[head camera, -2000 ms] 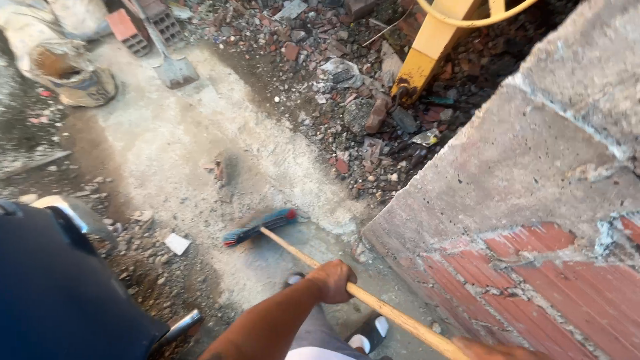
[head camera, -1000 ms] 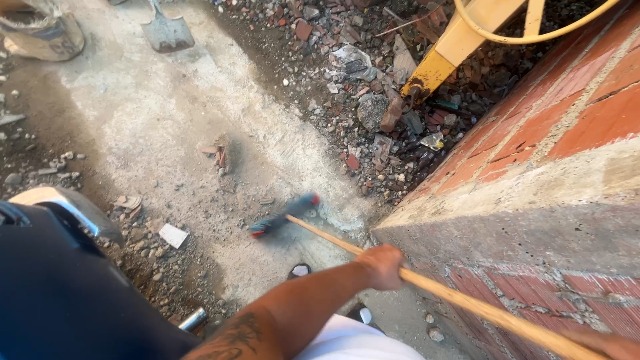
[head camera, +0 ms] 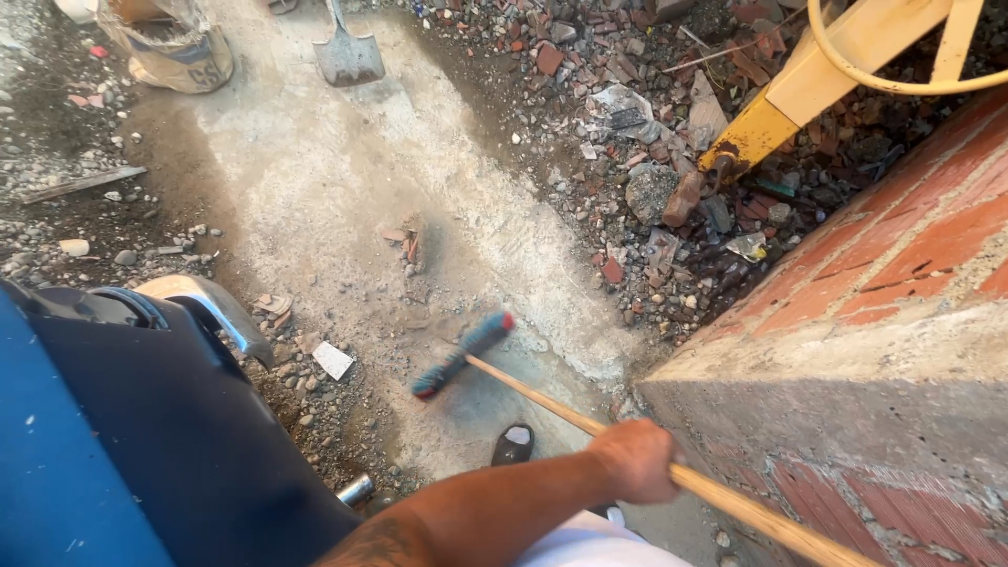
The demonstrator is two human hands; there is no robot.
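Observation:
My left hand [head camera: 638,461] is closed around the wooden handle [head camera: 543,398] of a push broom, its forearm coming up from the bottom edge. The broom head [head camera: 462,354], with blue-green bristles and red ends, lies on the dusty concrete strip, slightly blurred. Beyond the head sits a small heap of brick fragments and grit [head camera: 409,244]. The handle runs out of view at the bottom right, and my right hand is not visible. A foot in a dark sandal [head camera: 513,445] stands just below the broom head.
Blue-painted equipment [head camera: 181,441] fills the lower left. A brick and concrete wall [head camera: 811,402] rises at right. Rubble [head camera: 654,197] and a yellow metal frame [head camera: 756,130] lie upper right. A shovel [head camera: 349,59] and an open sack [head camera: 177,59] are at the top.
The broom head has turned from nearly crosswise to a steeper diagonal. My right hand, partly seen on the handle at the lower right before, is out of view. The view has shifted.

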